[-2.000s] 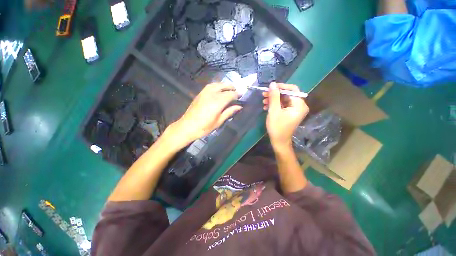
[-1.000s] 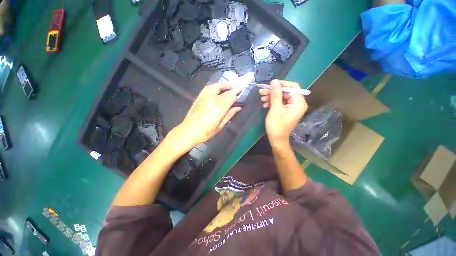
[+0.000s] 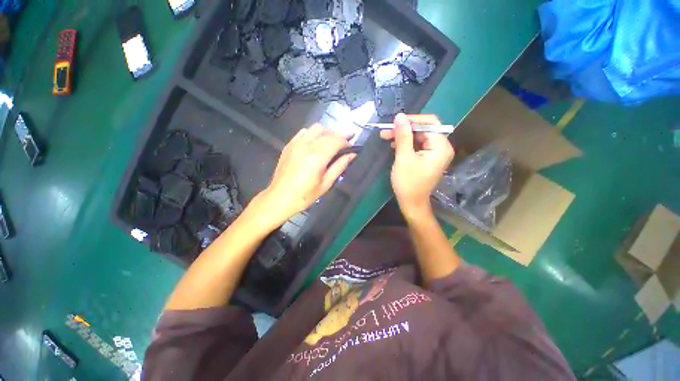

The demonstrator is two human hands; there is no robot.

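Note:
My left hand (image 3: 306, 167) reaches over the black divided tray (image 3: 257, 130), fingertips at a pale, shiny patch or sheet (image 3: 347, 123); whether it grips something there is hidden. My right hand (image 3: 420, 160) pinches a thin pale tweezers-like tool (image 3: 432, 128) between thumb and fingers, its tip pointing left to the bright patch. Glare blurs the tip. Loose black squarish parts (image 3: 175, 190) lie in the lower-left compartment. More parts, some with silvery faces (image 3: 302, 68), lie in the upper compartment.
Black phones (image 3: 134, 45) and a red-orange one (image 3: 64, 63) lie on the green bench at left. Small pale pieces (image 3: 123, 342) lie lower left. An open carton (image 3: 533, 216) with clear plastic (image 3: 481, 182) is right of my right hand. A blue sleeve (image 3: 611, 48) is upper right.
The phones at upper left appear further left and lower; one white-ended phone seen beside the red one is gone. The tray appears slightly higher. Both hands keep nearly the same pose, with the tool more level.

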